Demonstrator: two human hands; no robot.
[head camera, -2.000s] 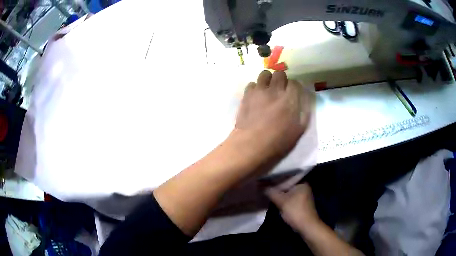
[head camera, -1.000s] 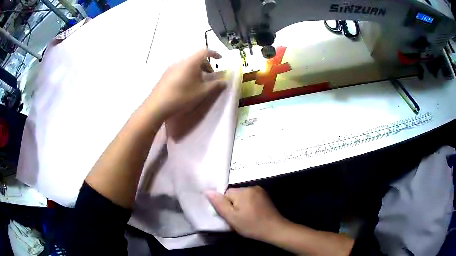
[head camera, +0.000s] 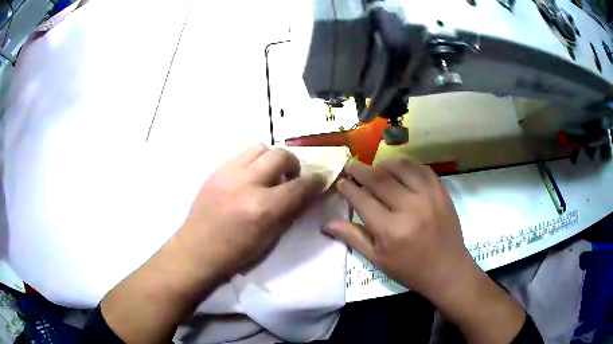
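Observation:
A pale pink fabric panel (head camera: 289, 269) hangs over the table's front edge, its top edge just in front of the needle area. My left hand (head camera: 249, 198) grips the cloth's top edge from the left. My right hand (head camera: 400, 218) pinches the top right corner with bent fingers. The corner looks yellowish under the lamp. The presser foot and needle (head camera: 331, 111) are behind the cloth, with a gap between. The sewing machine head (head camera: 363, 54) is above. More pale cloth, almost white in glare, spreads at the left; its boundary with the table is hard to tell.
Red tape (head camera: 370, 140) lies on the bed right of the needle. A thin dark-green stick (head camera: 552, 188) lies at the right, near a printed ruler scale (head camera: 524, 235). A greyish cloth heap (head camera: 548, 289) and a blue basket (head camera: 597, 282) are at the lower right.
The view has moved closer to the machine. My right hand has moved up from the cloth's lower edge to its top corner. The cloth's top edge has come toward me from the needle.

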